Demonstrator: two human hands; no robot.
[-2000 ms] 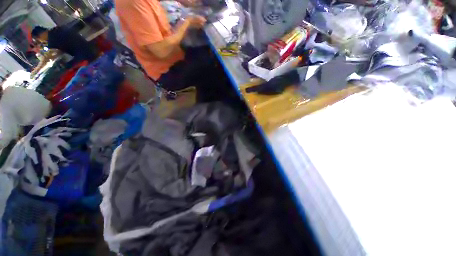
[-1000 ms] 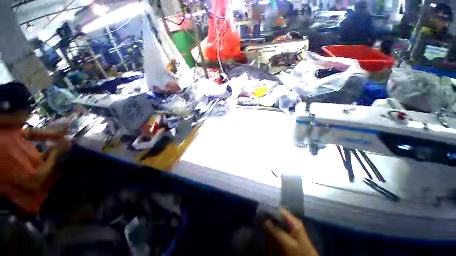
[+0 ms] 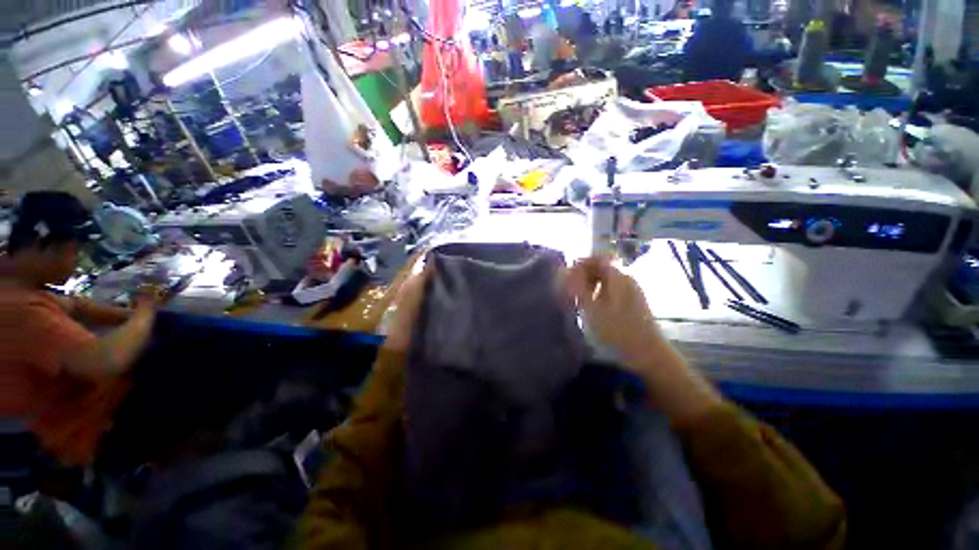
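A dark grey garment piece [image 3: 499,322] hangs in front of me, its top edge raised over the front of the white table and its lower part falling towards my lap. My left hand [image 3: 408,306] holds its left edge, partly hidden by the cloth. My right hand [image 3: 607,301] holds its upper right edge with bent fingers, just left of and in front of the needle area. The white sewing machine [image 3: 794,231] stands at the right with its panel lit. Black strips [image 3: 703,274] and a slim dark tool [image 3: 763,316] lie under its arm.
A person in orange [image 3: 54,344] works at the left. A small white box [image 3: 322,281] with colourful items sits on the table left of the cloth. Plastic bags [image 3: 644,140] and a red crate [image 3: 714,104] are behind the machine. Dark grey cloth [image 3: 231,494] is heaped low at the left.
The view has swung from the heap at the left to the machine. The dark grey piece is now raised between both hands. The grey strip seen at the table edge is no longer visible.
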